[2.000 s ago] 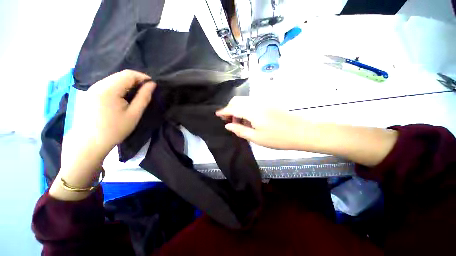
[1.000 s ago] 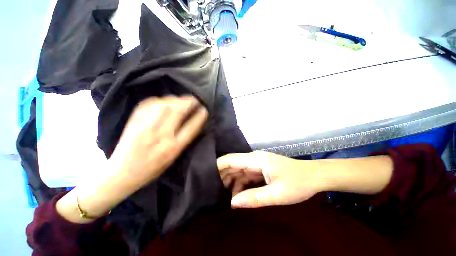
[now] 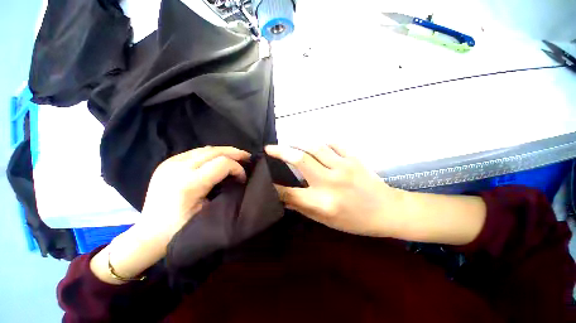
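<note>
The dark garment piece [image 3: 189, 120] runs from the presser foot area at the top, over the table's front edge, down to my lap. My left hand [image 3: 189, 189] pinches its edge from the left. My right hand [image 3: 335, 189] grips the same edge from the right, the fingertips of both hands close together. The cloth between them and the machine is drawn fairly straight along its right side. The blue-and-clear round attachment [image 3: 276, 19] is just right of where the cloth enters. The needle is too small and bright to make out.
Blue and lime-green thread snips [image 3: 442, 35] lie right of the machine. Black snips [image 3: 561, 55] lie at the far right. More dark cloth [image 3: 79, 50] is heaped at the table's left. A grey ruler strip [image 3: 467, 170] follows the front edge. Blue plastic [image 3: 101, 237] shows below the table.
The cloth loop hanging at the front has been spread out and drawn towards my lap. Both hands have come together on its edge. The view has shifted, so the machine sits higher.
</note>
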